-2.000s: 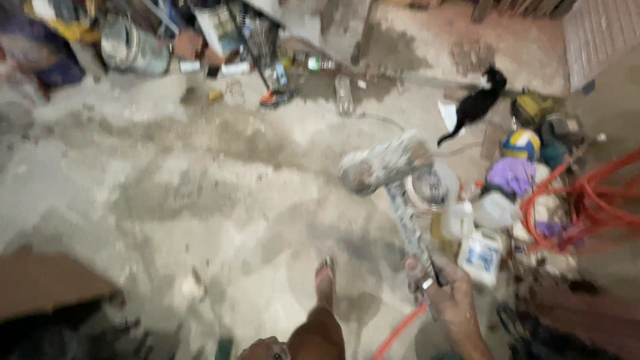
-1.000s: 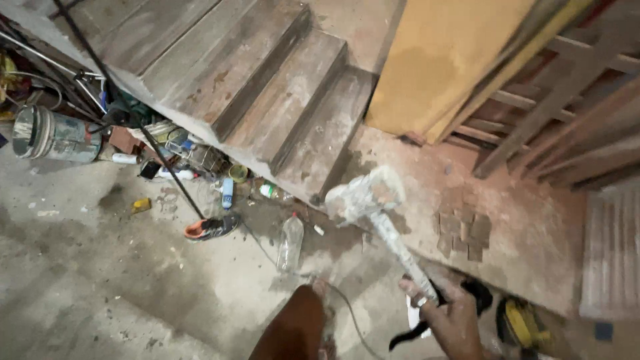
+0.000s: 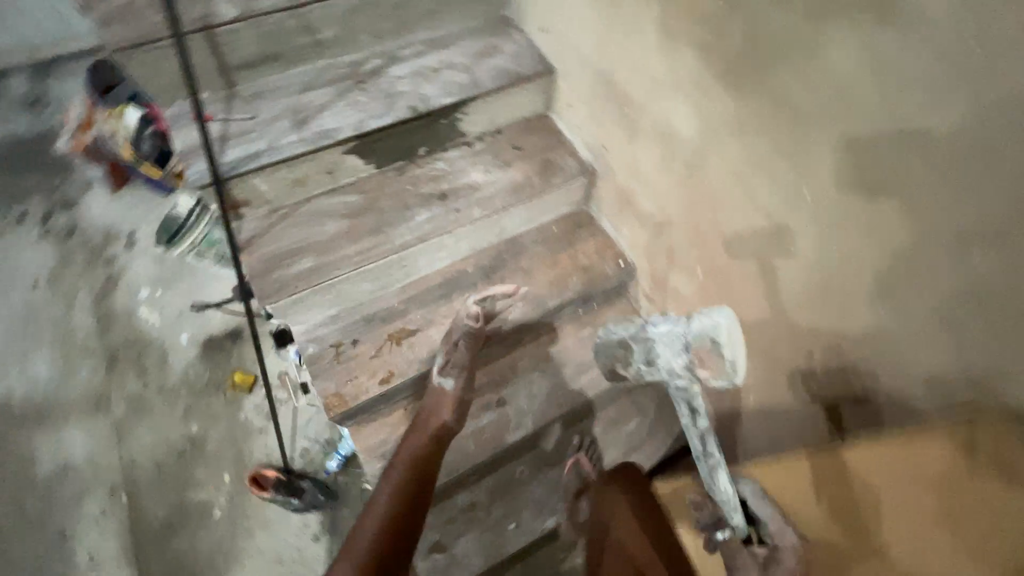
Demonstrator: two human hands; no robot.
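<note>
My right hand point(image 3: 752, 524), low at the right, grips the lower end of a mallet's handle. The mallet point(image 3: 672, 348) is coated in whitish residue, its broad cylindrical head held up beside the wall. My left hand point(image 3: 472, 324) reaches out over the wooden-looking stair treads point(image 3: 408, 208) with nothing in it, fingers loosely extended; whitish dust marks the wrist. Whether it touches a tread cannot be told. My bare foot point(image 3: 582, 464) rests on a lower step, between the left arm and the mallet.
A thin dark pole point(image 3: 216, 172) runs along the stairs' left side, its lower end at a dark shoe with orange lining point(image 3: 288, 486). Farther back are a bucket point(image 3: 192, 228) and a blurred pile of items point(image 3: 128, 132). A plastered wall point(image 3: 784, 160) borders the right; a yellowish board point(image 3: 904, 496) is below.
The view has swung from the cluttered floor to the staircase, where my foot now rests on a step. My left hand has come into view over the treads. The mallet stays in my right hand.
</note>
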